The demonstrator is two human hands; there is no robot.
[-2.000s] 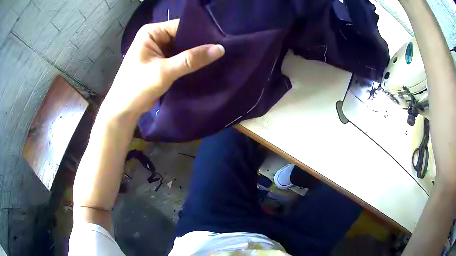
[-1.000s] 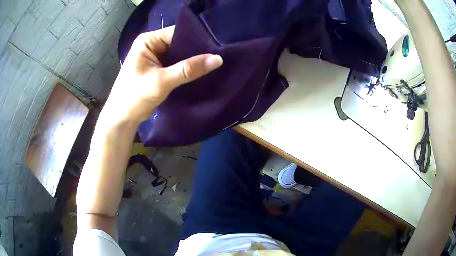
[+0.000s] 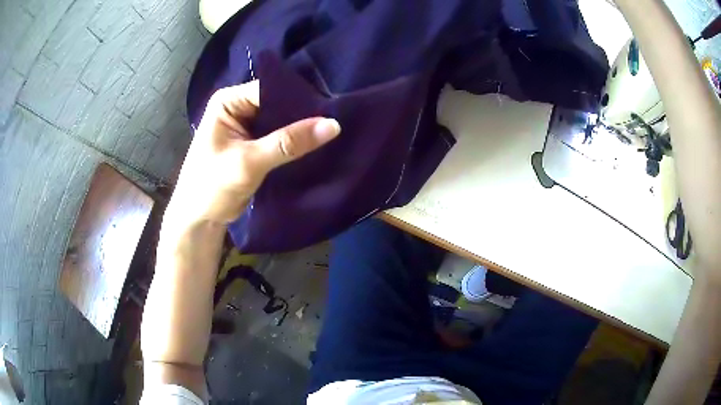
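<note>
A large navy garment piece (image 3: 356, 142), purple in the light, with white basting threads (image 3: 409, 162), hangs over the table's left end and spreads toward the sewing machine. My left hand (image 3: 245, 154) grips its left part near a pointed flap (image 3: 286, 96), thumb on top and fingers hidden behind the cloth. My right forearm crosses the right side of the view. My right hand is cut off by the top edge.
The cream-white table (image 3: 506, 206) has a wood-coloured front edge. The sewing machine head (image 3: 632, 91) stands at the right, with black-handled shears (image 3: 677, 229) partly behind my right forearm. A wooden board (image 3: 107, 245) is at the left, by the brick-patterned wall (image 3: 87, 87).
My left hand and the held flap sit slightly lower in the view. The whole scene has shifted a little. The left hand keeps its hold on the garment.
</note>
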